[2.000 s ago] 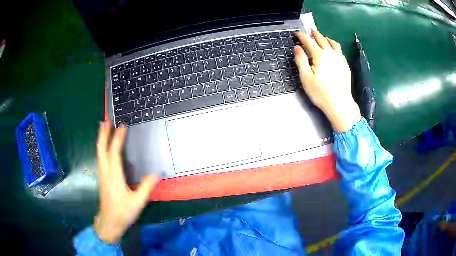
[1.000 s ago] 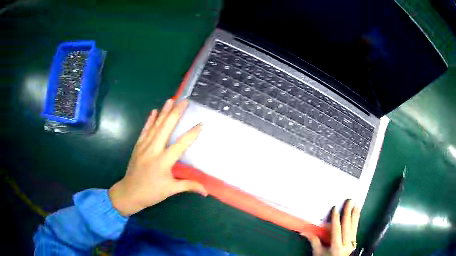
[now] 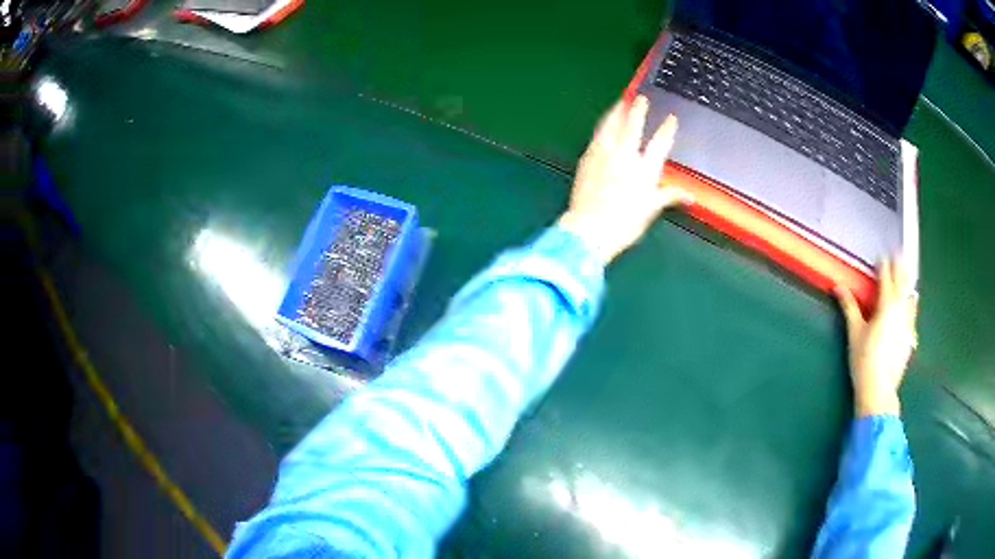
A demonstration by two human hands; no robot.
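An open grey laptop [image 3: 753, 156] with black keys and a dark display [image 3: 829, 49] lies on a red-orange board [image 3: 764, 232] at the upper right. My left hand [image 3: 618, 180] grips the near left corner of the laptop and board, thumb at the board's front edge. My right hand [image 3: 882, 333] grips the near right corner. Both hands are slightly blurred, and their fingertips are partly hard to make out.
A blue tray [image 3: 406, 262] full of small screws stands on clear plastic left of my left sleeve. The green bench [image 3: 655, 382] has a seam across it. Another red-edged item [image 3: 246, 15] lies at the top left. A yellow floor line shows at the lower left.
The laptop and board have moved away from me across the bench, with both hands on them. They turned clockwise earlier. My view has swung left, and the blue tray now appears nearer the middle.
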